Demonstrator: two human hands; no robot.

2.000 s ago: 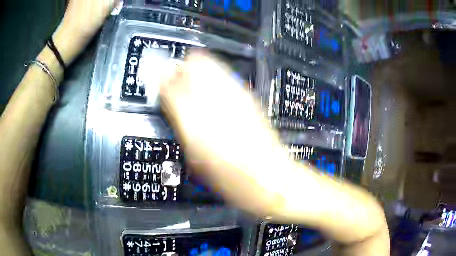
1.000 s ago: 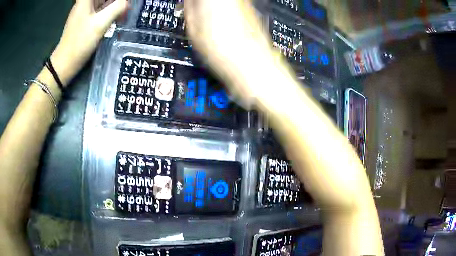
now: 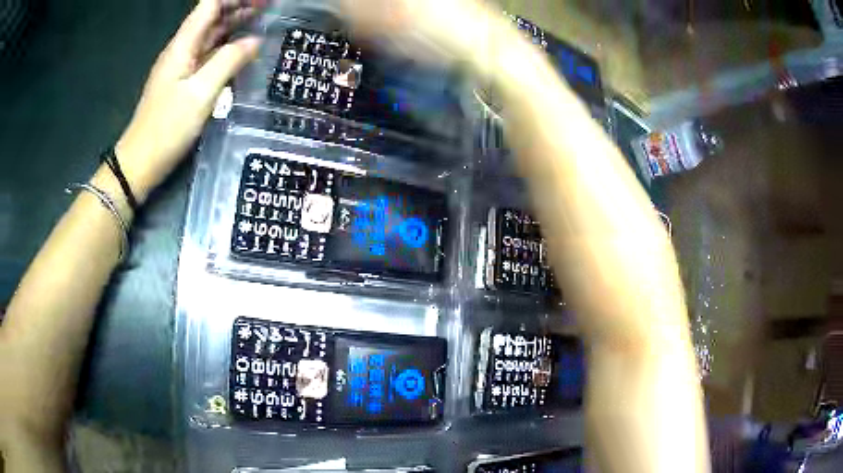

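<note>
Black keypad phones lie in two columns in a clear plastic tray (image 3: 205,305). One phone (image 3: 337,217) and the phone below it (image 3: 337,374) show white keys, a pale square key and blue screen print. A top phone (image 3: 314,69) is partly hidden by my right hand. My left hand (image 3: 208,55) is at the tray's upper left edge, thumb beside it and fingers curled; its grip is unclear. My right hand (image 3: 397,11) is blurred at the top edge, over the upper phones. Whether it holds anything cannot be seen. My right forearm covers part of the right column.
A small bottle-like item with a red and blue label (image 3: 667,152) lies beyond the tray's right edge. A dark green mat (image 3: 134,305) shows at the left. Brown surfaces, perhaps cartons, are at the far right. My right forearm hides most of the smartphone's former spot.
My right hand has moved from a left-column phone to the top of the view. The phones now appear lower than one second ago. My left hand stays by the tray's edge.
</note>
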